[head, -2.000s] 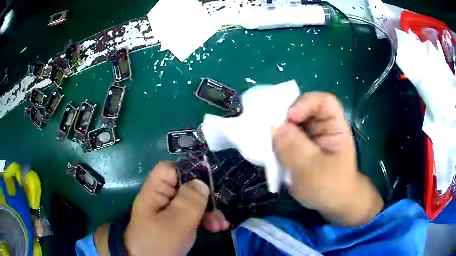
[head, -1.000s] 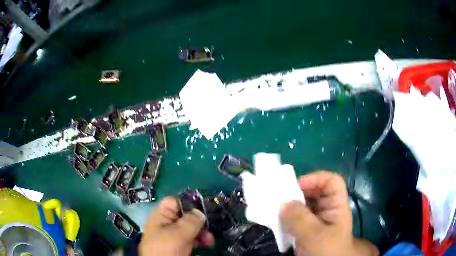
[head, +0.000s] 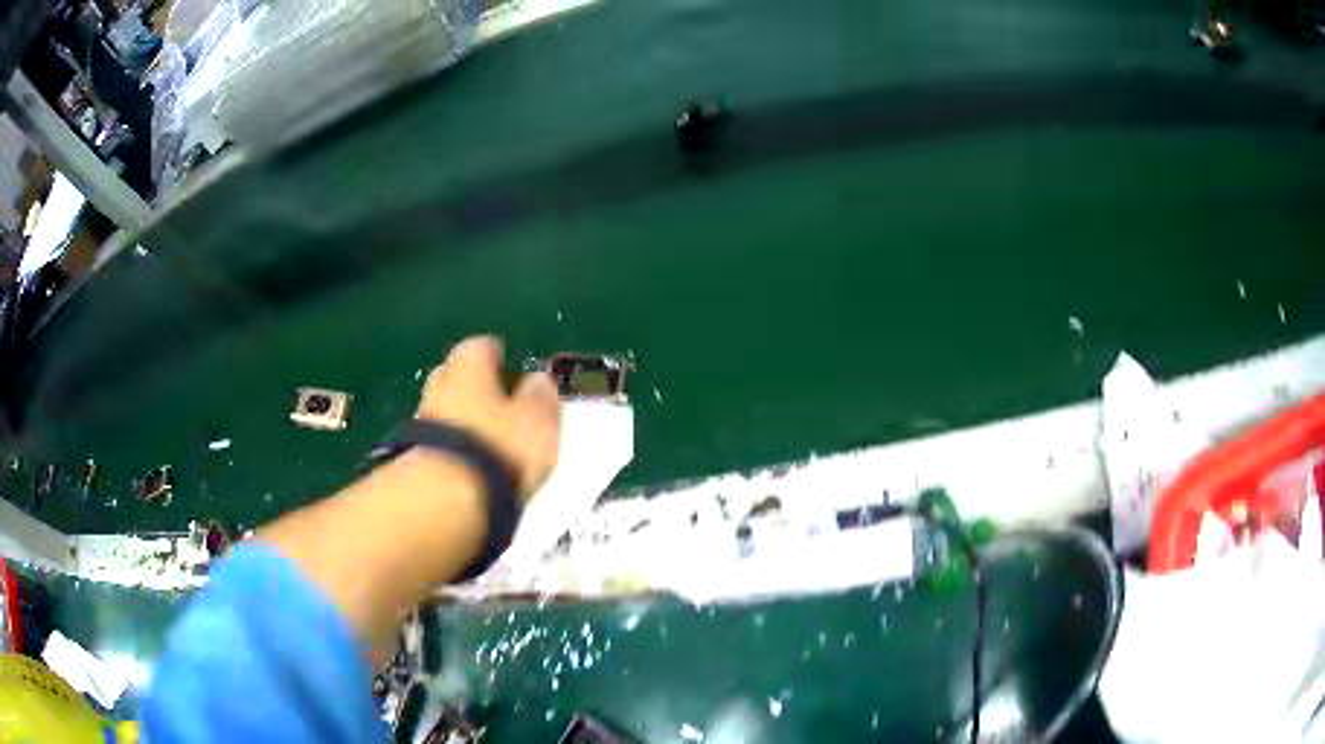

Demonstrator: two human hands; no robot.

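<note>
My left hand point(head: 494, 417) reaches over the chipped white strip onto the green belt, fingers apart. A small dark housing with a metallic rim point(head: 589, 378) lies just right of its fingertips; whether they touch is unclear. A white sheet point(head: 589, 454) lies on the strip, partly hidden by my hand. My right hand is out of the picture. The white dispensing syringe point(head: 814, 564) lies along the strip, its green cap point(head: 952, 535) at the right.
Another small part point(head: 321, 409) lies on the belt point(head: 901, 276) left of my hand. Several housings show partly at the bottom edge. The red tray point(head: 1213, 487) with white wipes is at right, a thin clear hose point(head: 1116, 618) beside it. A yellow object point(head: 51, 705) is at lower left.
The view has tilted toward the belt. My left hand has moved forward across the strip, no longer holding the housing. My right hand and its white wipe have left the picture.
</note>
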